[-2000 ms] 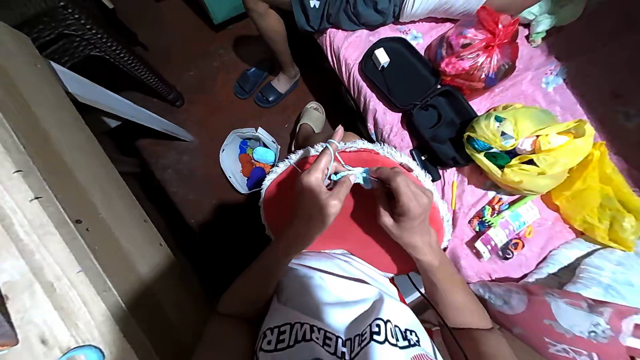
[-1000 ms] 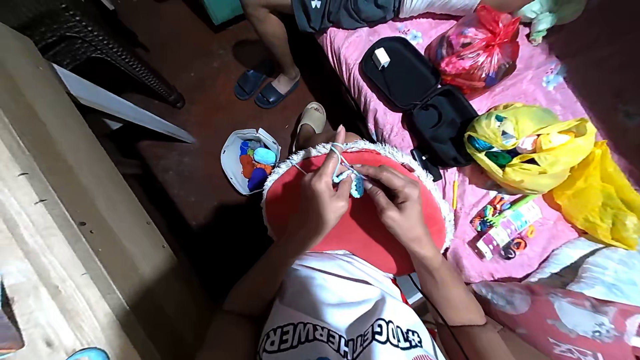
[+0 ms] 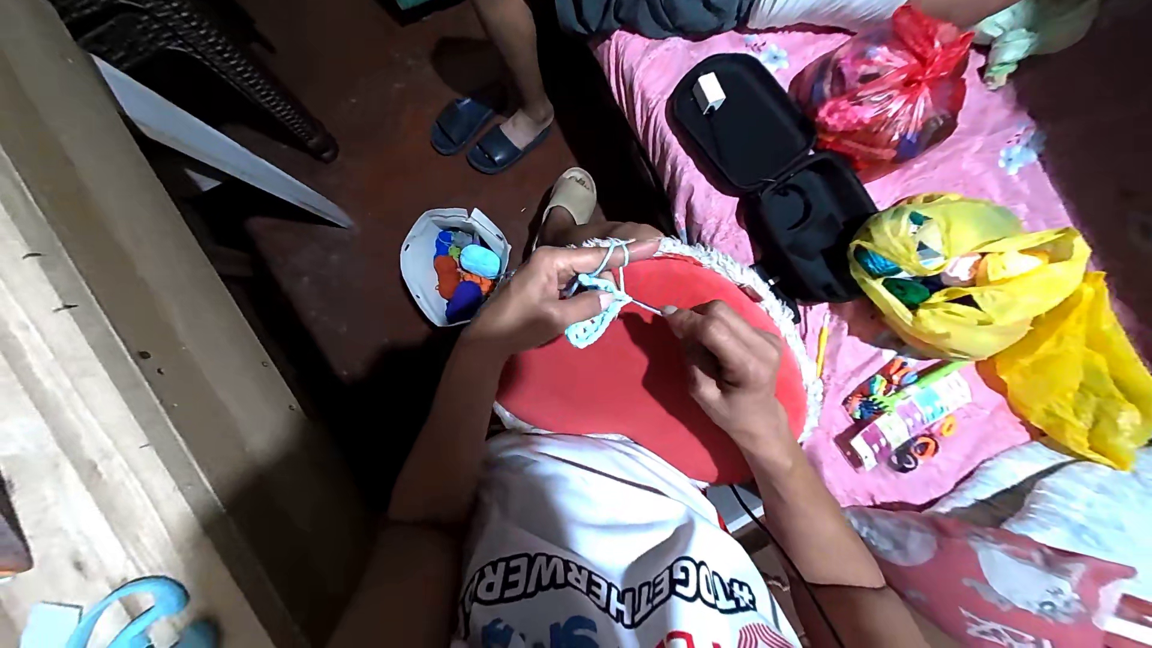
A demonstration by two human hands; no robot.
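Observation:
My left hand (image 3: 540, 297) pinches a small light-blue crocheted piece (image 3: 589, 326) between thumb and fingers, with yarn looped over its raised index finger. My right hand (image 3: 727, 355) grips a thin crochet hook (image 3: 646, 308), whose far end meets the piece at a loop. Both hands are above a round red cushion (image 3: 621, 387) with a fluffy white edge, resting on my lap. Left of the cushion, a white container (image 3: 418, 270) holds balls of yarn (image 3: 480, 261) in blue, orange and light blue.
On the pink-covered bed (image 3: 648, 99) at right lie an open black case (image 3: 742, 121), a red plastic bag (image 3: 886, 94), a yellow bag of yarn (image 3: 967, 310) and a printed tube (image 3: 909, 418). Another person's slippered feet (image 3: 522, 130) are ahead. A wooden surface (image 3: 117, 378) borders the left.
My right hand has moved away to the right from the crocheted piece, and the hook now shows between them. My left hand still holds the piece.

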